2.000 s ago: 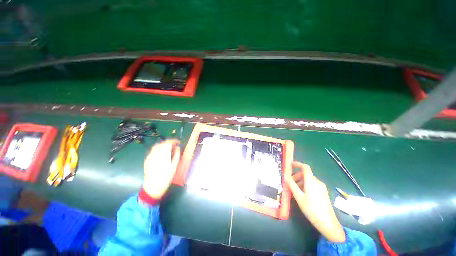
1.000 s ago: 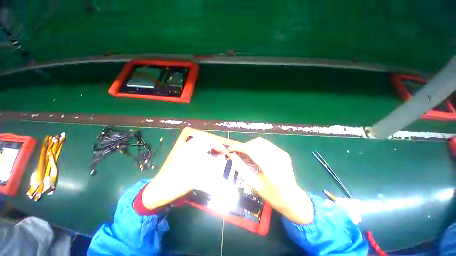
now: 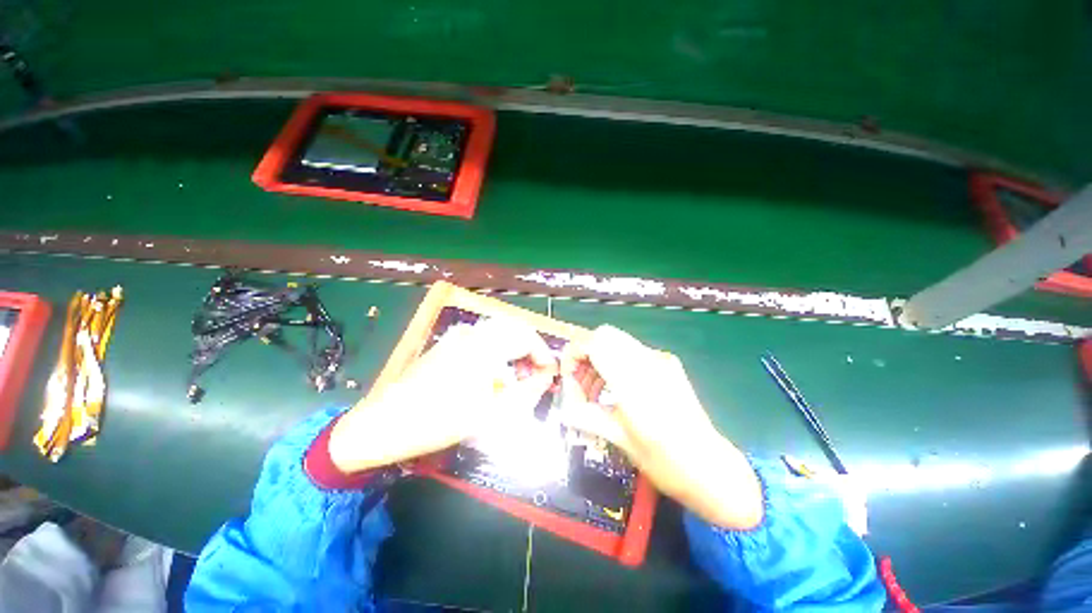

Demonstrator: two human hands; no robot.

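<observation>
The open tablet (image 3: 599, 485) lies in a red-orange tray (image 3: 635, 527) in front of me, tilted on the bench and washed out by glare. My left hand (image 3: 461, 389) is over its left and middle part. My right hand (image 3: 653, 413) is over its upper right part. The fingertips of both hands meet above the middle of the tablet. Glare and the fingers hide whether anything is between them. A tangled pile of black leads (image 3: 258, 326) lies left of the tray.
Orange flex cables (image 3: 82, 371) and part of another tray (image 3: 26, 347) lie far left. Tweezers (image 3: 802, 410) and a white piece (image 3: 853, 503) lie right, with a red-handled tool (image 3: 896, 587) nearer me. Behind the worn rail (image 3: 599, 284) is another trayed tablet (image 3: 383, 153). A pale post (image 3: 1006, 269) stands right.
Both hands have moved from the tray's sides to over the tablet, fingertips together. The tray sits slightly more to the left in view. In the last second the hands have barely moved.
</observation>
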